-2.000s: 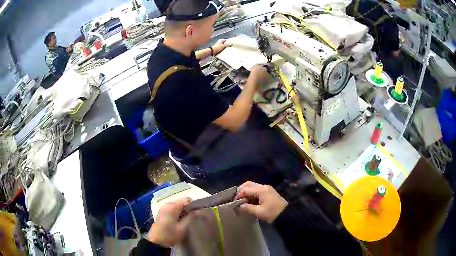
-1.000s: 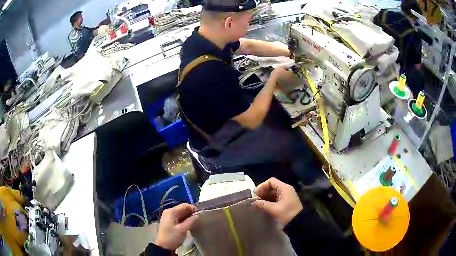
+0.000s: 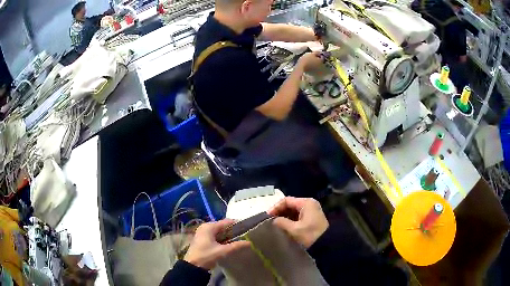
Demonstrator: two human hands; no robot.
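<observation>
A grey-brown tote bag body (image 3: 265, 260) with a yellow line down its middle hangs at the bottom centre. My left hand (image 3: 209, 244) pinches the left end of its top hem (image 3: 246, 224). My right hand (image 3: 302, 219) pinches the right end of the hem. The hem is folded and slopes up to the right. A pale piece (image 3: 253, 202) with a grey edge shows just behind the bag. The lower end of the bag is cut off by the picture's edge.
A seated person (image 3: 237, 89) works at a white sewing machine (image 3: 363, 50) ahead. A yellow-orange tape reel (image 3: 423, 228) is at the right table corner. A blue bin (image 3: 170, 209) with handles is at left. Bags (image 3: 92, 72) cover the left tables.
The hem was level and stretched between my hands; now my hands are closer together and it slopes. My left hand has moved right and slightly up. The view has shifted slightly.
</observation>
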